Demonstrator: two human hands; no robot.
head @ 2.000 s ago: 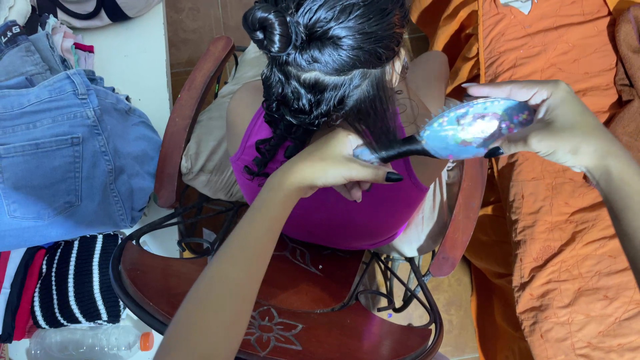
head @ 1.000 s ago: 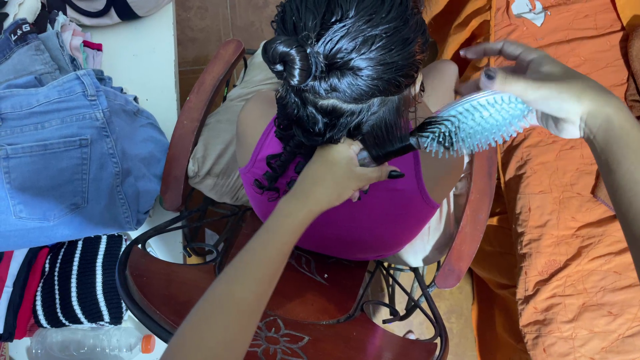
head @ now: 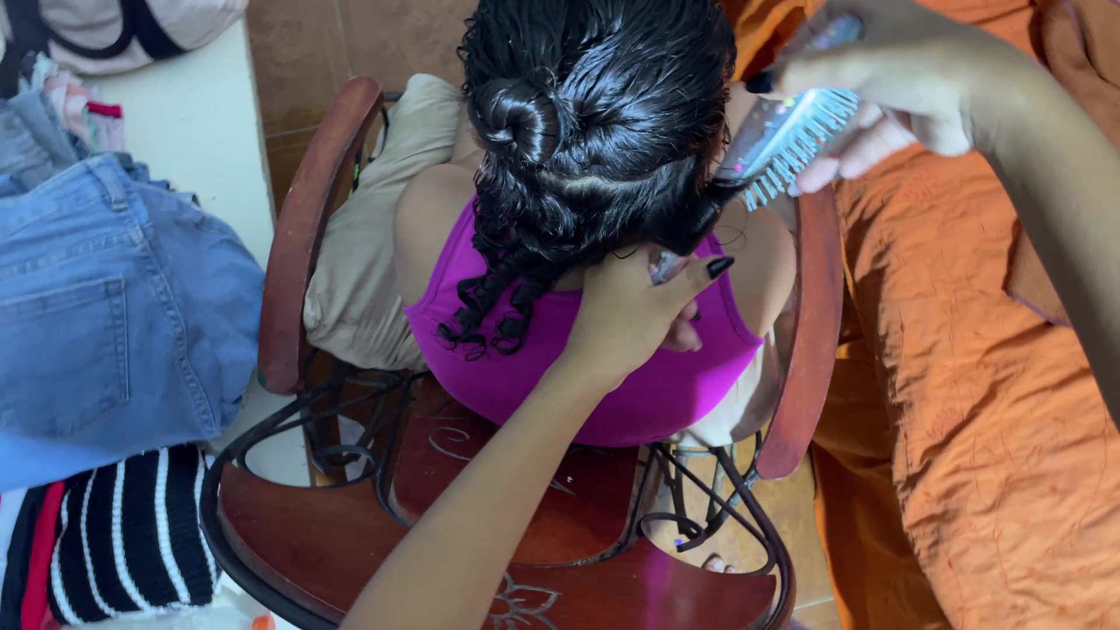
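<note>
A person in a magenta top [head: 560, 376] sits facing away, with wet dark hair [head: 612, 96] partly twisted into a bun [head: 518, 121]. Loose curls hang over the left of the back. Behind the neck, my left hand [head: 634, 306] has its fingers bent around a small shiny thing that I cannot name, just below the hair. At the right of the head my right hand [head: 901, 87] holds a paddle-shaped hairbrush [head: 787, 140] with pale blue bristles. A lock of hair runs from the head to the brush's lower end.
The wood and metal chair [head: 809, 332] surrounds the seated person, with a beige cushion [head: 376, 227] at its left side. Folded jeans [head: 105, 306] and striped knitwear [head: 131, 534] lie at the left on a white surface [head: 197, 131]. Orange fabric [head: 989, 376] spreads along the right.
My right hand and the brush have moved closer to the head, and the brush is now tilted steeply. My left hand no longer holds the lock stretched out toward the right.
</note>
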